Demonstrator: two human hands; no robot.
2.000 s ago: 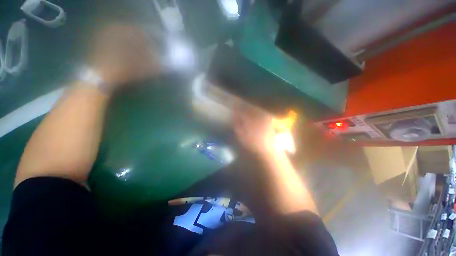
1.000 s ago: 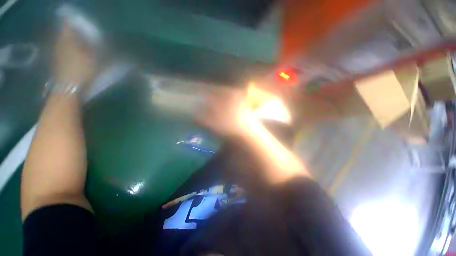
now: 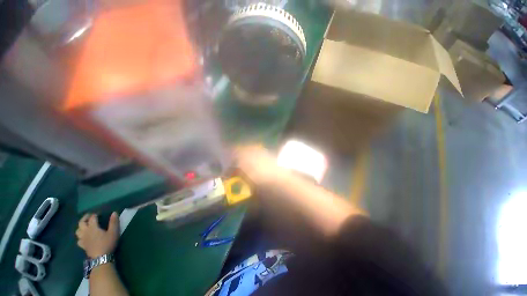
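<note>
My left hand (image 3: 98, 234), with a metal watch at the wrist, is over the green surface beside the machine base, its fingers apart and nothing seen in it. My right hand (image 3: 254, 162) is blurred, beyond the yellow button box (image 3: 237, 191); its fingers and any hold cannot be made out. The pale fixture (image 3: 190, 202) lies between my hands, below the machine; whether a housing sits in it is unclear. White housings (image 3: 43, 218) lie at the far left. A thin blue item (image 3: 215, 236) lies on the green surface in front of the fixture.
The machine's orange cover (image 3: 136, 49) and blurred panel fill the upper left. A round dark container with a white toothed rim (image 3: 268, 13) stands behind it. An open carton (image 3: 375, 69) is at the upper right. Yellow lines cross the grey floor. Glare lies beside my right hand.
The view has swung to the right and further over the machine. My left hand now shows clearly with spread fingers near the base. My right hand is now beyond the button box.
</note>
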